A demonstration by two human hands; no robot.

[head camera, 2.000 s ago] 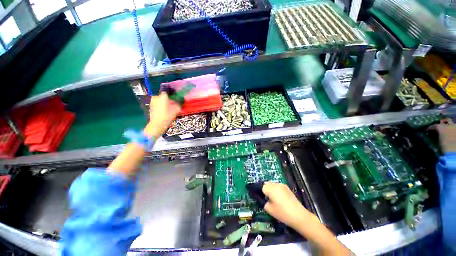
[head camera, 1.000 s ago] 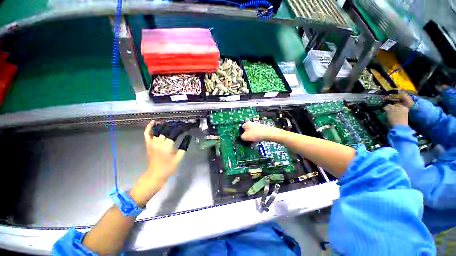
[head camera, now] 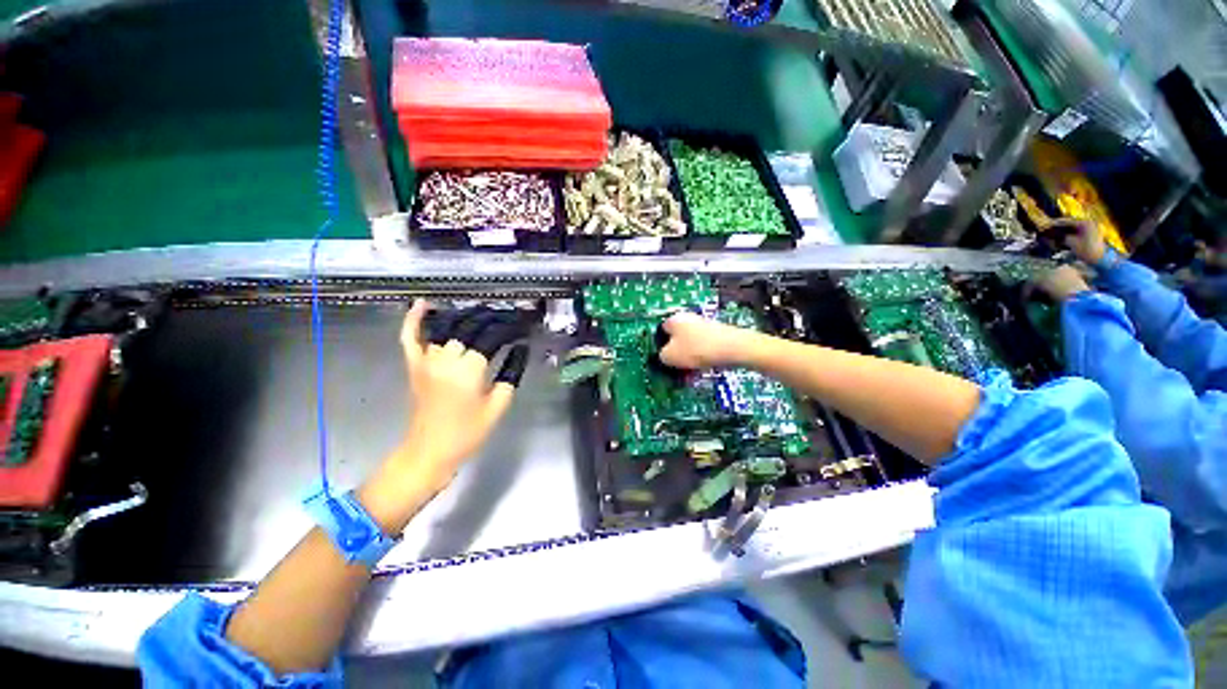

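Note:
The main circuit board (head camera: 646,404), green with white and blue parts, lies in a black pallet (head camera: 612,501) on the line. My right hand (head camera: 702,346) is on its upper part, fingertips down on the board. Whatever is under those fingertips is hidden. My left hand (head camera: 455,390), with black finger cots and a blue wrist strap (head camera: 353,525), is over the metal surface left of the pallet. Its fingers are apart and I see nothing in them. Pale green clamps (head camera: 733,481) sit at the pallet's front edge.
Red foam trays (head camera: 501,108) are stacked behind bins of metallic parts (head camera: 485,202), beige parts (head camera: 626,195) and green parts (head camera: 733,193). A pallet with a red foam tray (head camera: 61,404) is at far left. Another board (head camera: 922,323) and a person's blue sleeves (head camera: 1144,350) are at right.
My left hand has left the red tray stack, where it held a green piece, and come down over the line. My right hand has moved up the board. A pallet with a red tray has appeared at left.

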